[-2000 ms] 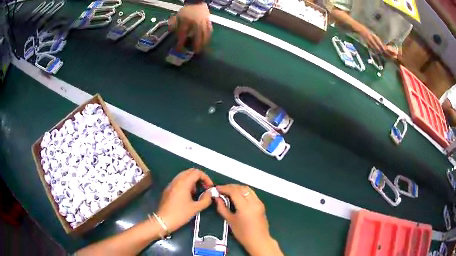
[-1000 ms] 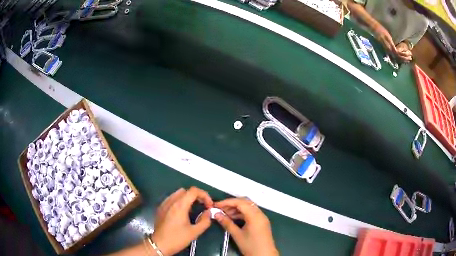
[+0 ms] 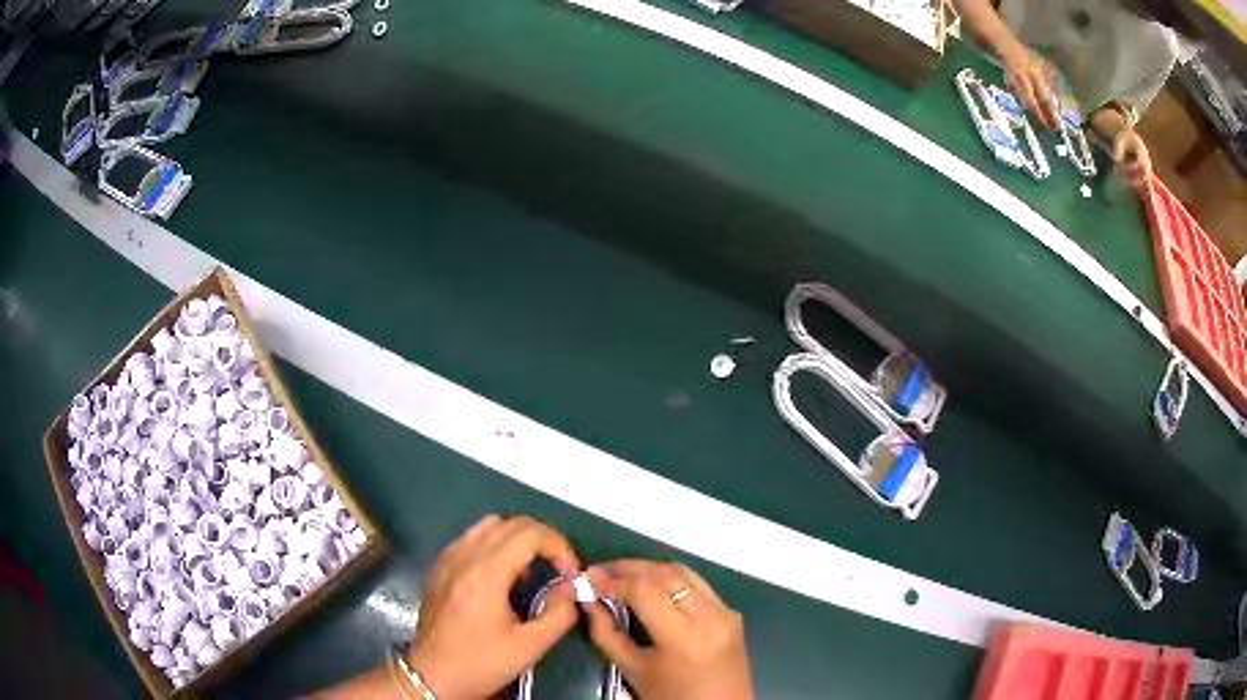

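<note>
My left hand (image 3: 495, 609) and my right hand (image 3: 670, 629) meet at the bottom centre. Their fingertips pinch a small white fitting (image 3: 584, 588) at the rounded end of a loop-shaped housing (image 3: 611, 676). The housing's sides run down between my hands and are cut off by the bottom edge, so its solid end is hidden. The fingers cover most of the joint. A cardboard box (image 3: 304, 598) heaped with white fittings (image 3: 205, 479) stands left of my left hand.
Two housings (image 3: 896, 469) with blue patches lie on the green surface ahead, beside a small white ring (image 3: 722, 367). A red tray (image 3: 1080, 667) is at bottom right, another (image 3: 1203, 287) at far right. More housings (image 3: 144, 182) lie upper left. A person's hands (image 3: 1035, 89) work opposite.
The two housings and the ring have shifted right along the surface. The hand seen earlier at the top is gone. My hands stay together at the fitting. The opposite person's hands have moved apart.
</note>
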